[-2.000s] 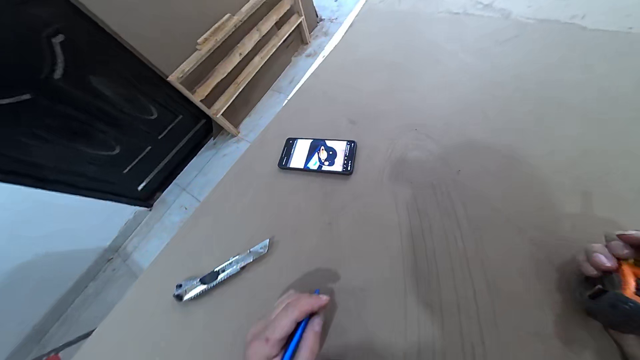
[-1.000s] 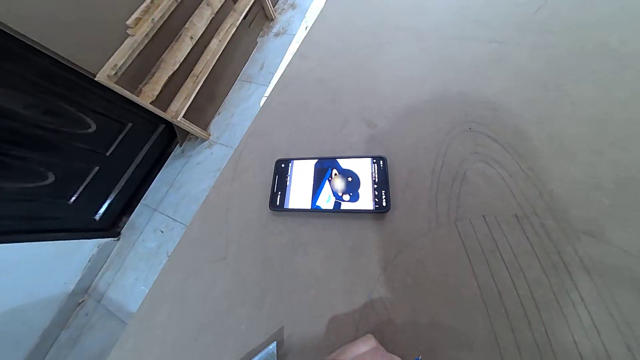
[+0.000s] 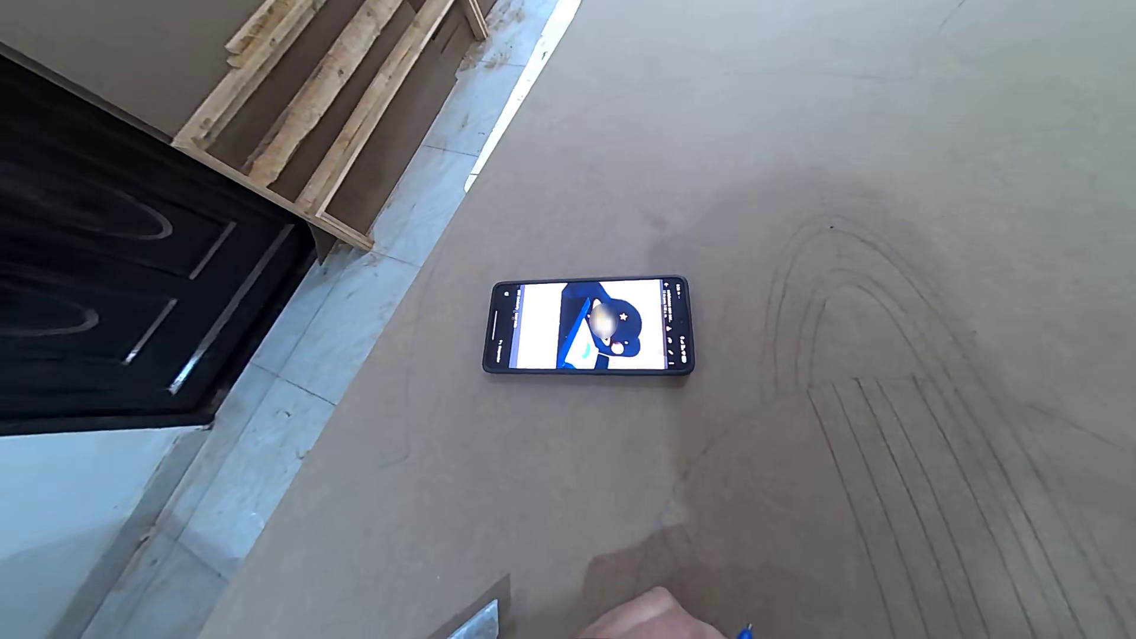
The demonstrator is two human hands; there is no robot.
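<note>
My left hand (image 3: 655, 616) shows only partly at the bottom edge, knuckles up over the brown board (image 3: 550, 461). The tip of a blue pen (image 3: 745, 632) sticks up just to its right; the grip itself is cut off by the frame. My right hand is out of view. Left of the left hand, the metal blade end of a utility knife (image 3: 479, 623) lies at the bottom edge. A phone (image 3: 588, 326) with its screen lit rests on the board beyond the hand. Curved and straight pencil-like lines (image 3: 914, 435) mark the board at the right.
The board's edge runs diagonally along the left. Past it are a tiled floor (image 3: 328, 328), a black panelled door (image 3: 106, 257) and a wooden slatted frame (image 3: 311, 106). Shadows fall over the board near my left hand and the drawn lines.
My right hand, with a black and orange tool in it two seconds ago, is out of frame. The view has shifted closer to the phone, leaving less of my left hand and the knife showing.
</note>
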